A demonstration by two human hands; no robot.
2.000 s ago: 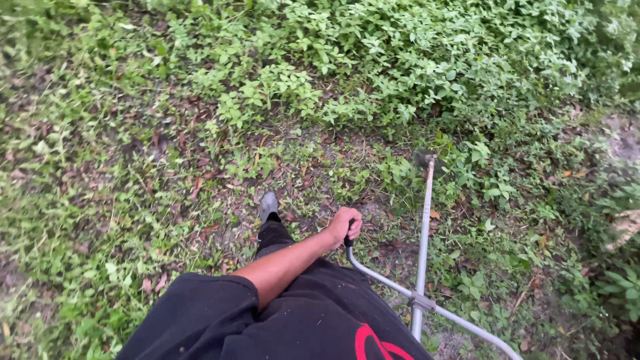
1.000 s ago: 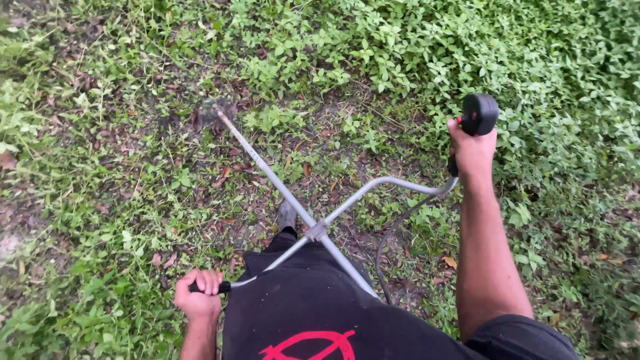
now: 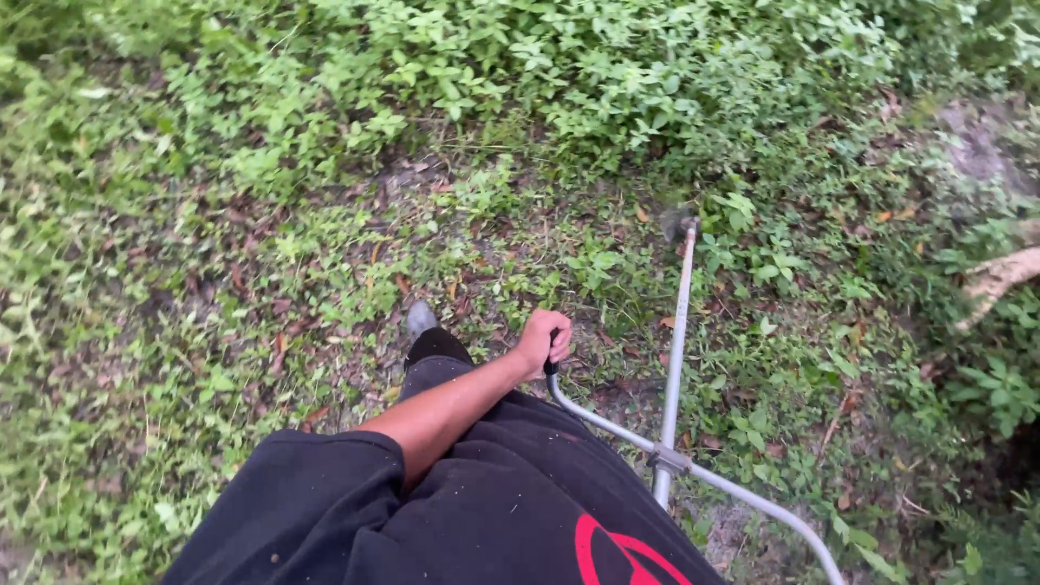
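My left hand (image 3: 546, 344) is closed around the black left grip of a brush cutter's handlebar (image 3: 605, 421), right of my dark trouser leg. The grey metal shaft (image 3: 676, 349) runs up from a clamp (image 3: 669, 460) where the handlebar crosses it. At its far end the cutting head (image 3: 691, 223) sits low among leafy weeds, with a blurred patch beside it. The handlebar's other arm curves out of the frame at the lower right; my right hand is out of view.
Dense green weeds (image 3: 650, 89) grow across the top. A pale branch or root (image 3: 1003, 276) lies at the right edge. My grey shoe (image 3: 421, 318) stands on ground with low plants and brown leaves.
The cutting head has swung from left to right since one second ago, and my left hand has crossed in front of my body. My right hand, seen then on the other grip, has left the view.
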